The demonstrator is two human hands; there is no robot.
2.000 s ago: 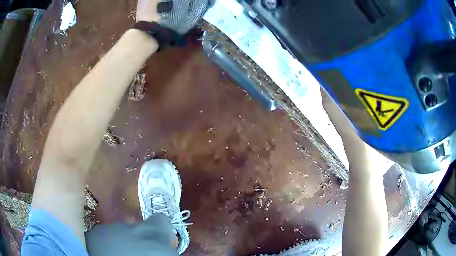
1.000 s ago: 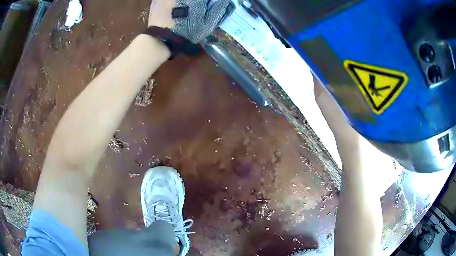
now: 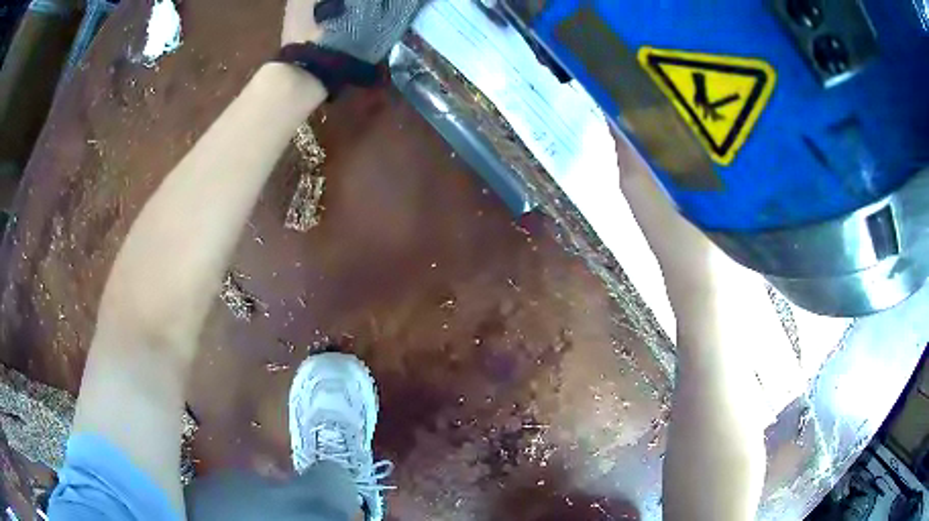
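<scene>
The cutting machine's blue motor body [image 3: 815, 122], with a yellow warning triangle and silver end, fills the upper right. The white paper marker [image 3: 555, 122] lies on the fabric lay [image 3: 611, 280], whose speckled edge runs diagonally down to the right. The grey metal base plate [image 3: 463, 132] sticks out along that edge. My left hand [image 3: 369, 25], in a grey glove with a dark wrist strap, is at the top edge beside the lay; its fingers are partly cut off. My right forearm reaches up under the motor, which hides my right hand.
The reddish-brown table [image 3: 407, 244] carries lint and speckled fabric scraps [image 3: 306, 188]. A white shoe [image 3: 333, 412] stands on it at the bottom. A paper scrap [image 3: 161, 31] is at the upper left. A speckled stack [image 3: 36, 417] lies at the lower left, and dark items are beyond the right edge.
The motor body has shifted up and left in view and its triangle looks larger. My right forearm and the base plate have moved slightly left. My left hand stays near the top edge.
</scene>
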